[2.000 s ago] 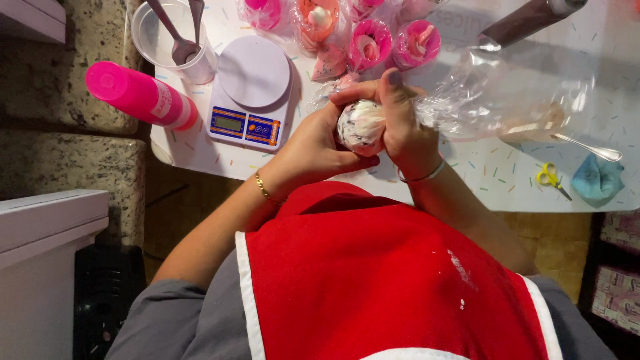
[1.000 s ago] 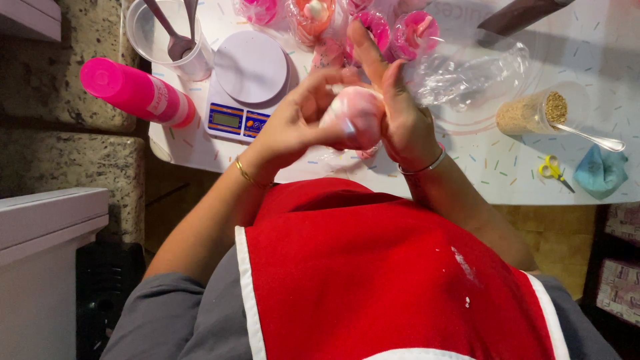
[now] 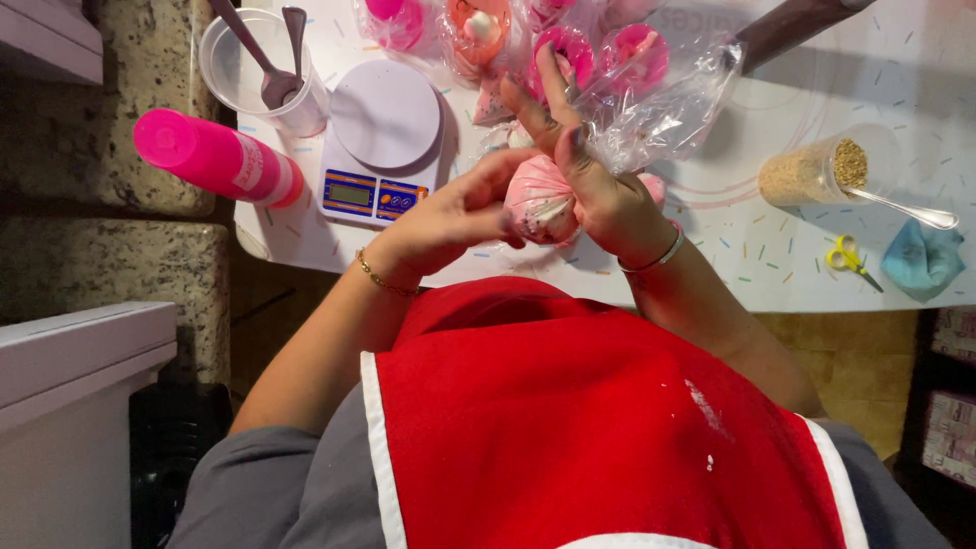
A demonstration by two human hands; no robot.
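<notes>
A round pink-and-white bundle with dark specks (image 3: 543, 200), tightly wrapped in clear plastic, is held between my hands over the table's near edge. My left hand (image 3: 457, 213) grips its left side with curved fingers. My right hand (image 3: 598, 175) presses against its right side, thumb and fingers pointing up, with some fingers raised off it. Crumpled clear plastic (image 3: 656, 114) lies just beyond my right hand. Pink piping bags in pink and orange cups (image 3: 476, 34) stand behind my hands. Other pink pieces show partly beneath and beside my right hand.
To the left are a digital kitchen scale (image 3: 386, 114), a pink spray can (image 3: 217, 158) and a clear tub (image 3: 252, 61) with spoons. To the right are a tipped cup of tan granules (image 3: 808, 171) with a spoon, yellow scissors (image 3: 848, 255), a blue cloth-like item (image 3: 923, 259) and a dark tube-shaped item (image 3: 793, 30).
The bundle has turned between my hands, showing gathered pink folds now. The clear plastic at the right lies bunched nearer my right hand, and the cup of granules it covered is uncovered.
</notes>
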